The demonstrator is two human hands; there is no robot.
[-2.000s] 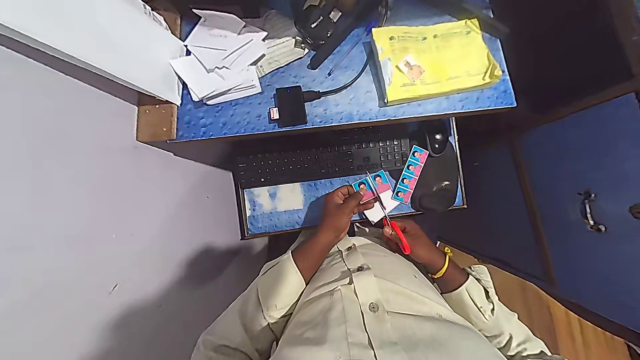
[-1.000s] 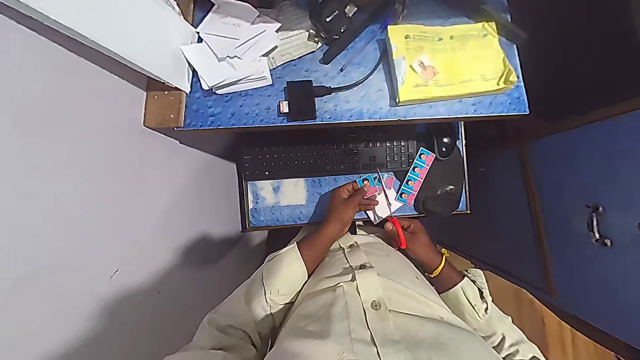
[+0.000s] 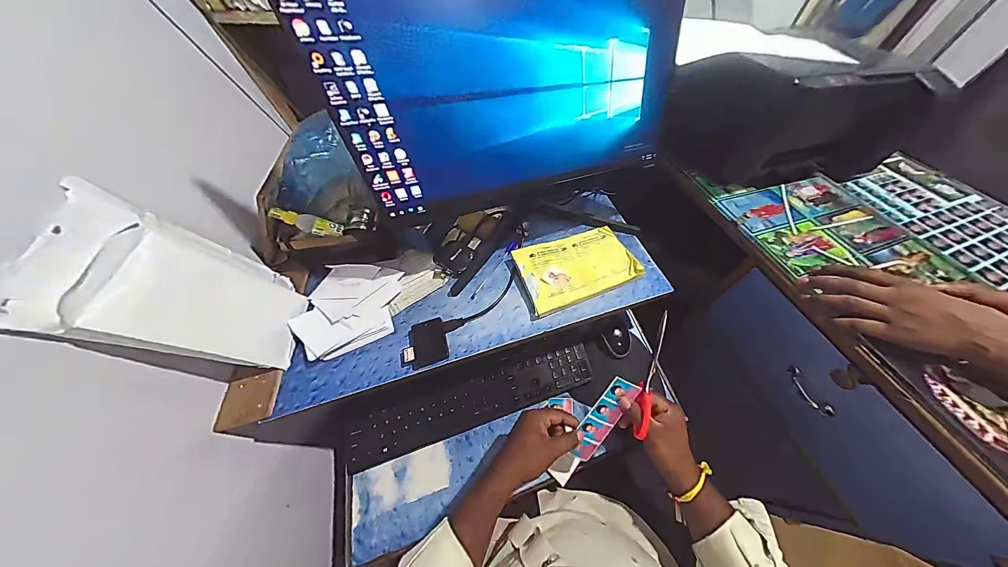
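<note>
My left hand [image 3: 542,442] pinches the lower left edge of a strip of passport-style photos [image 3: 605,417], held above the keyboard tray. Red-handled scissors [image 3: 644,413] are in my right hand [image 3: 664,431], their blades pointing up and away from the strip. The fingers of my right hand also reach the strip's upper right end. Behind my left fingers, another small photo piece [image 3: 561,403] shows in part. White paper [image 3: 564,470] sticks out below the strip. A yellow band is around my right wrist.
A black keyboard [image 3: 472,398] and mouse [image 3: 615,340] lie beyond my hands. The blue shelf [image 3: 378,379] above holds a card reader [image 3: 429,343], white papers [image 3: 346,315] and a yellow packet [image 3: 579,270] below a monitor [image 3: 504,94]. Another person's hand [image 3: 890,307] rests on the right counter.
The view has tilted up and right, bringing in the monitor and another person's hand. The photo strip, earlier lying beside the mouse, is now held. The scissors have moved away from the smaller photo piece.
</note>
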